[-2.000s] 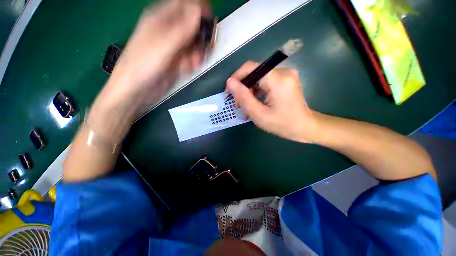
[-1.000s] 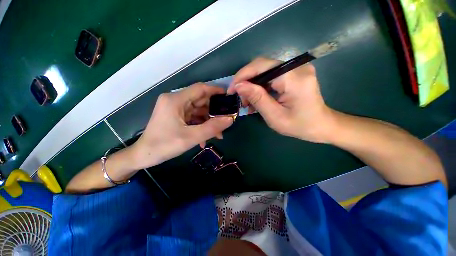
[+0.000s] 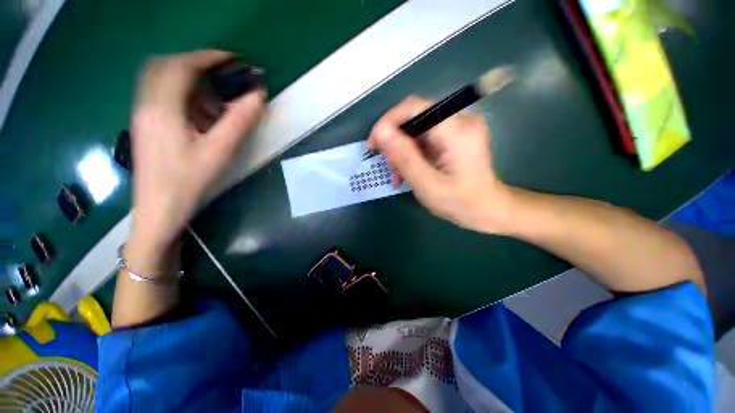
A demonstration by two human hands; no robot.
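My left hand (image 3: pixel 181 129), blurred, is over the green belt at the upper left. A dark watch case (image 3: pixel 234 79), also blurred, is between its thumb and fingers. My right hand (image 3: pixel 447 165) holds a slim dark tweezers-like tool (image 3: pixel 439 110) with a pale, worn back end. Its thin tip is over the white sheet (image 3: pixel 310 181), near rows of tiny black marks (image 3: pixel 371 177). My right fingers cover the sheet's right end. Two watch cases, one with a gold edge (image 3: pixel 331 269) and a darker one (image 3: pixel 367 289), lie on the dark green tabletop close to me.
A pale rail (image 3: pixel 322 90) crosses diagonally between tabletop and belt (image 3: pixel 322 28). Several watch cases sit on the belt at left, one (image 3: pixel 71 203) beside a bright reflection. A yellow-green packet with a dark red edge (image 3: pixel 645 89) is upper right. A fan (image 3: pixel 52 387) is lower left.
My left hand has moved from beside my right hand up and left over the belt, with a watch case at its fingers. The white sheet is uncovered again. My right hand has shifted slightly left.
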